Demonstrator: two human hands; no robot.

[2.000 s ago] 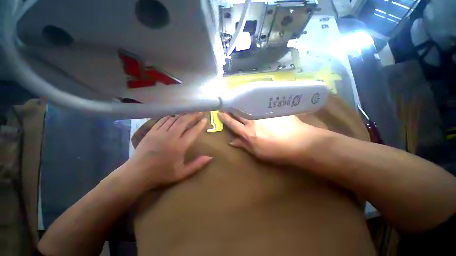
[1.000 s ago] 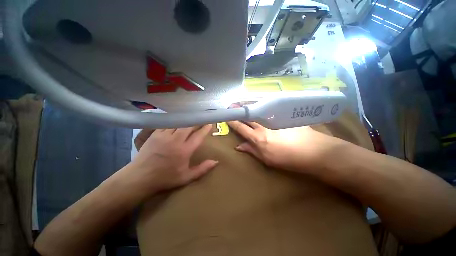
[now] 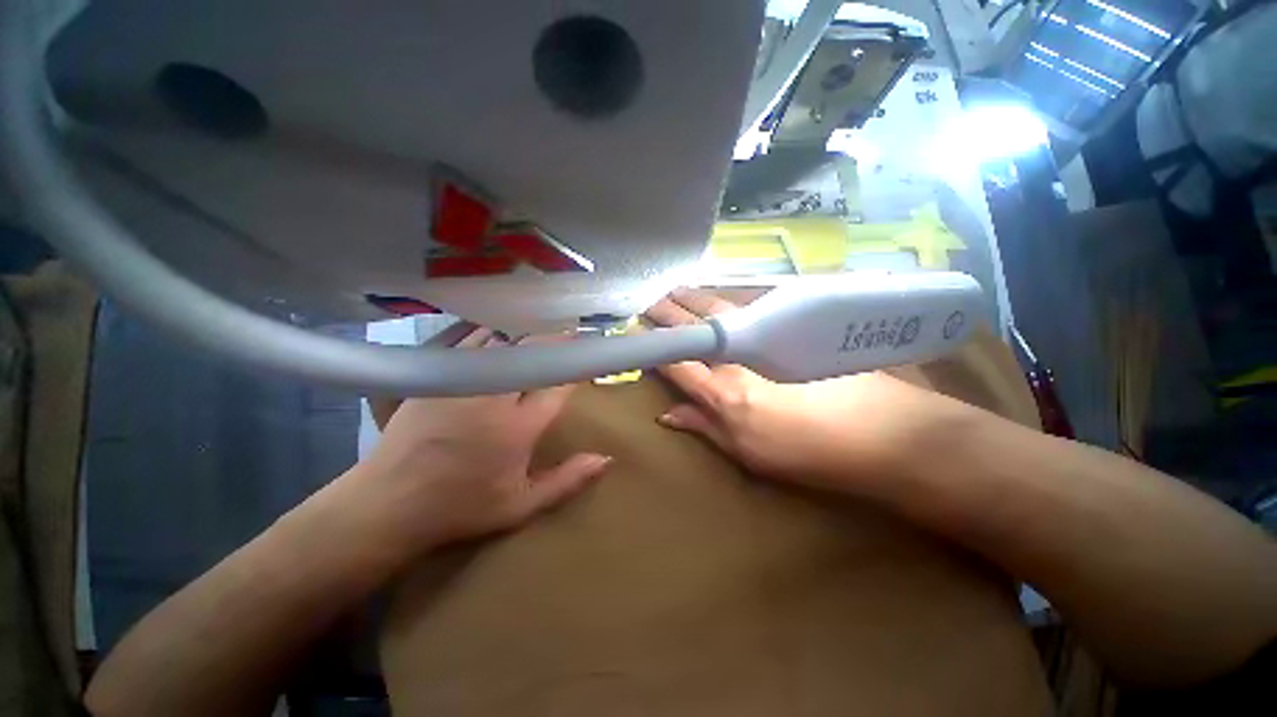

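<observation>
The brown bag body [image 3: 700, 574] lies flat in front of me and runs down past the bottom edge. My left hand [image 3: 483, 448] lies flat on its left part, thumb spread, fingertips partly behind the lamp cable. My right hand [image 3: 756, 399] rests on it to the right, fingers stretched forward, partly behind the white LED lamp [image 3: 847, 325]. A small yellow piece [image 3: 618, 376] shows on the bag between my hands, partly covered by the cable. Neither hand grips anything.
The machine head [image 3: 322, 154] with its red logo fills the upper left. Yellow tape [image 3: 798, 245] and metal clamp parts [image 3: 847, 77] lie beyond the lamp. Dark red snips [image 3: 1048, 404] and a thin strap bundle [image 3: 1127, 378] are at right. Brown bags [image 3: 42, 462] are at the far left.
The machine head and lamp appear further right and lower, covering more of the clamp parts and the small yellow piece. My hands stay pressed on the bag, nearly unmoved.
</observation>
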